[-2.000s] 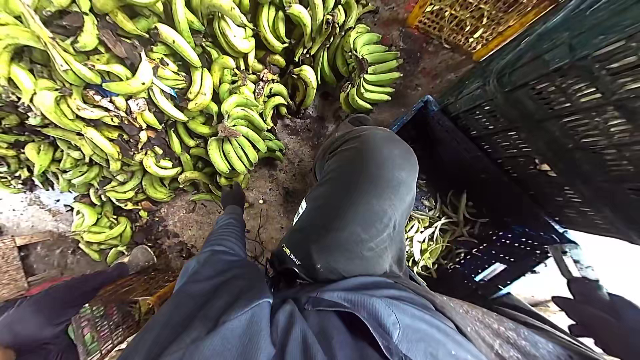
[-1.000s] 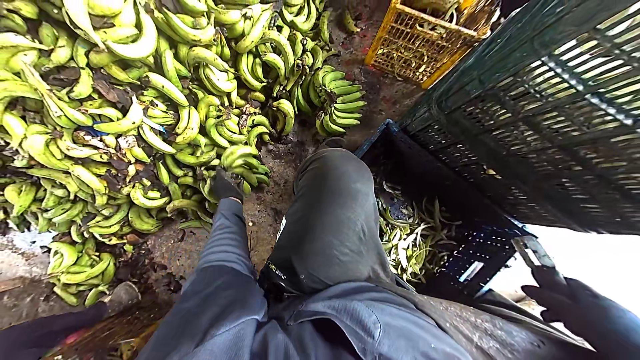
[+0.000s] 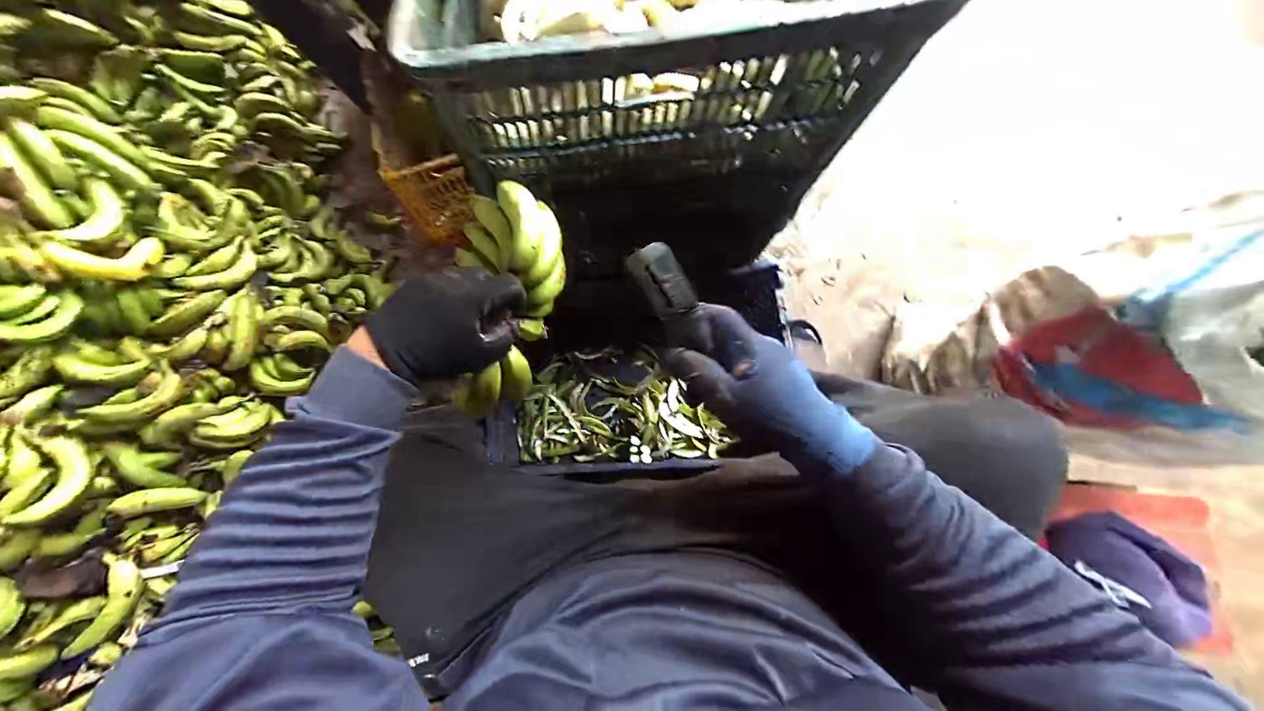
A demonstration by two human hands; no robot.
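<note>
My left hand (image 3: 449, 321), in a black glove, grips a bunch of green bananas or plantains (image 3: 523, 242) by its stem, with fruit both above and below the fingers. My right hand (image 3: 726, 370), gloved in dark and blue fabric, is closed on a tool with a wide dark metal head (image 3: 662, 278); its exact kind is unclear. Beneath and between the hands, a dark blue plastic crate (image 3: 504, 434) holds green peel-like strips or small fruit pieces (image 3: 583, 410). The tool is apart from the bunch.
A large heap of green bananas or plantains (image 3: 148, 257) covers the left side. Ahead stands a dark green slatted crate (image 3: 632, 54) with pale fruit inside. An orange crate (image 3: 432, 193) is behind the bunch. Red and blue plastic material (image 3: 1096, 360) and sacking lie on the right.
My left hand, earlier at the heap's edge, now holds a bunch over the blue crate. My right hand has come in beside it with the tool. The view has turned right.
</note>
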